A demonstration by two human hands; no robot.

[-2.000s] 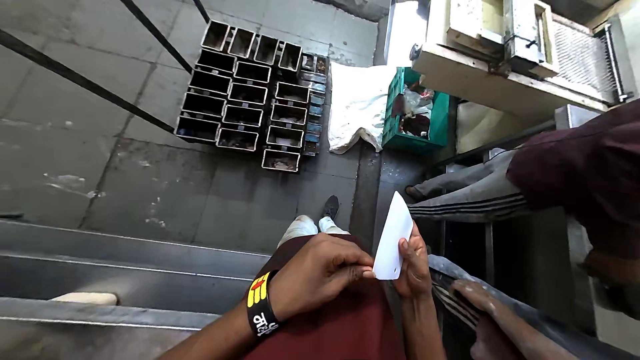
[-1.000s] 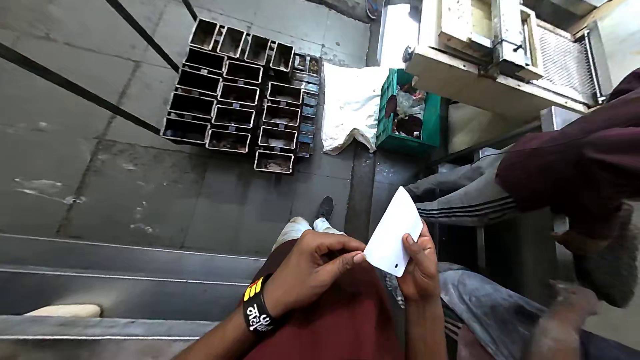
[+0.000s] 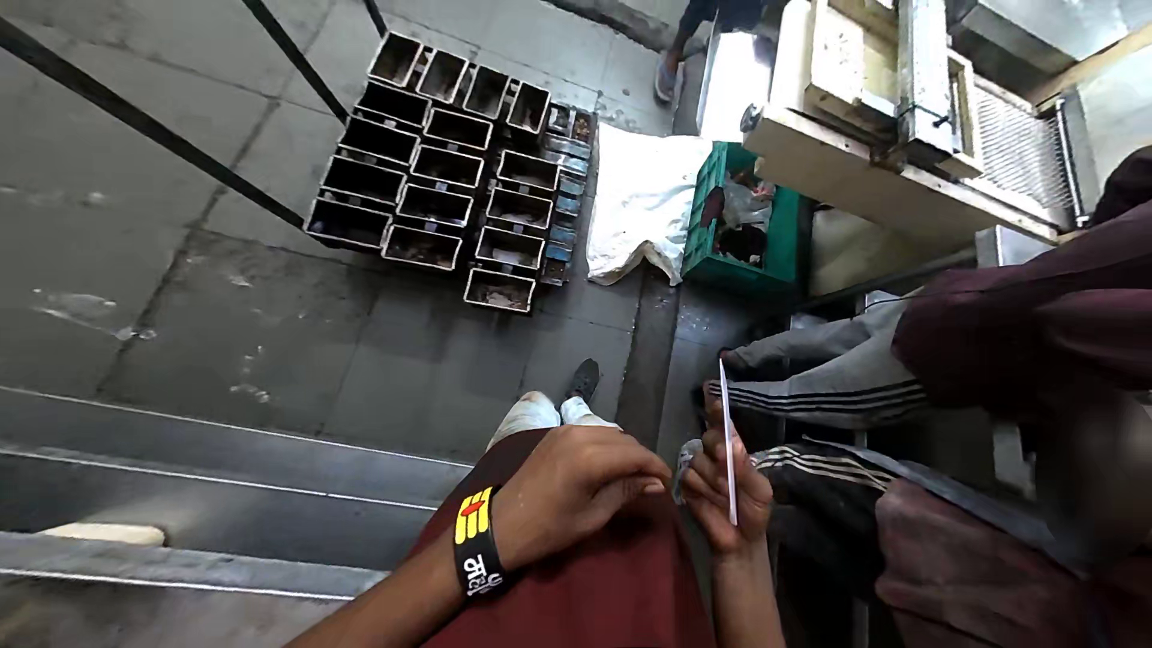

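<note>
A thin white sheet or scraper (image 3: pixel 728 441) appears edge-on in my right hand (image 3: pixel 731 495), whose fingers are wrapped around its lower part. Just to the left is my left hand (image 3: pixel 585 486), with its thumb and fingertips drawn together and nothing visible between them. The two hands are apart, in front of a maroon garment. A black wristband with a yellow pattern and writing is on my left wrist.
Rows of rectangular metal tins (image 3: pixel 447 167) lie on the tiled floor beside a white sack (image 3: pixel 641 202) and a green crate (image 3: pixel 742 281). Steel ledges (image 3: pixel 225 450) run at the left. Two people's striped trousers (image 3: pixel 823 396) are close at the right, near a machine (image 3: pixel 900 171).
My left hand has come away from the white sheet, which it touched or nearly touched before. The sheet has turned from showing its broad face to edge-on in my right hand.
</note>
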